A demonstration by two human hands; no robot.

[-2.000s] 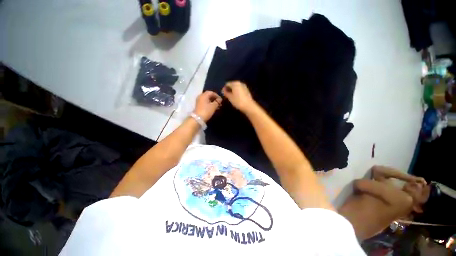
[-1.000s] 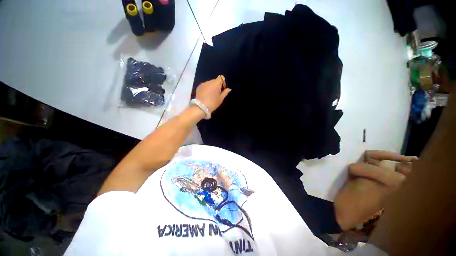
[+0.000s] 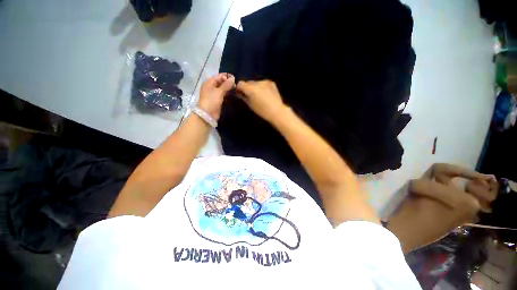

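Observation:
Black garment pieces (image 3: 329, 73) lie layered on the white table in front of me. My left hand (image 3: 216, 90) is at their left edge, fingertips pinched on something small and dark, perhaps the edge of the cloth. My right hand (image 3: 262, 96) is close beside it, over the black cloth, its fingertips pinched near the left fingertips. What the right fingers hold is too small and dark to tell. A clear plastic bag (image 3: 157, 82) of black pieces lies on the table left of my left hand.
Thread cones (image 3: 161, 8) stand at the upper left, cut by the frame edge. Another person's arms (image 3: 442, 195) rest at the table's right edge. A thin dark reddish stick (image 3: 434, 145) lies right of the cloth. A black cloth heap (image 3: 56, 192) is on the floor at left.
A second ago my right hand was not seen on the cloth and an arm blurred across the lower right. Now my right hand is back beside my left at the cloth's left edge.

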